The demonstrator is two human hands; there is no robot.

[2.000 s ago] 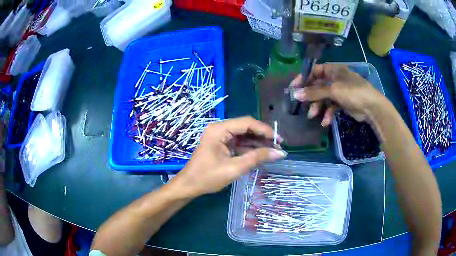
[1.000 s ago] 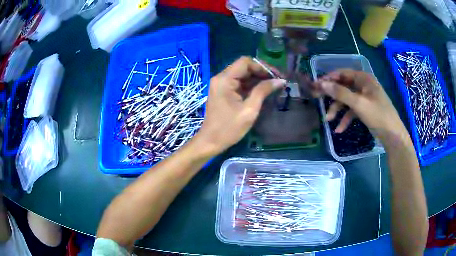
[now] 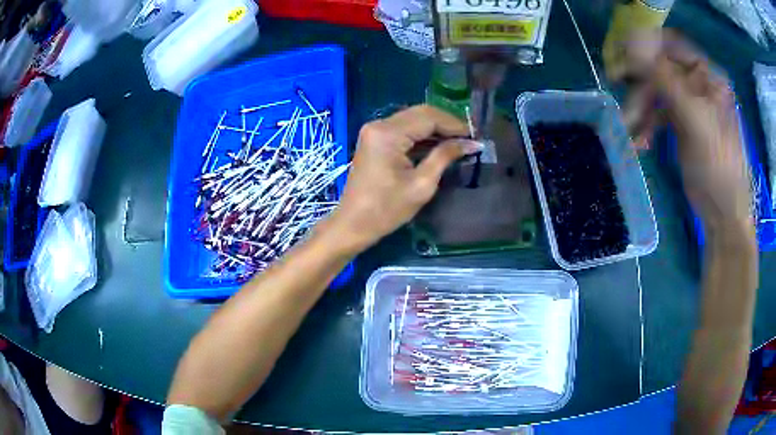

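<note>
My left hand (image 3: 400, 174) holds a thin white rod (image 3: 470, 123) upright between thumb and fingertips, at the small pale fixture (image 3: 487, 153) under the ram of the hand press (image 3: 489, 72). The rod's lower end is hidden by my fingers. My right hand (image 3: 681, 102) is blurred, raised at the upper right near the yellow bottle (image 3: 619, 38); whether it holds anything cannot be told. The press base plate (image 3: 476, 212) is brownish-grey with green edges. The clear rod box (image 3: 468, 405) with rods, reddish ends left, lies nearest me.
The black-parts box (image 3: 579, 195) is right of the press. A large blue tray (image 3: 176, 212) of jumbled rods is left. A small blue tray (image 3: 730, 127) is partly behind my right arm. Lidded clear boxes (image 3: 74, 153) stand at the left. Part of another person (image 3: 72, 391) shows at lower left.
My left hand has moved from above the rod box to the fixture with the rod, which has turned upright. My right hand has left the press area and moved up and right.
</note>
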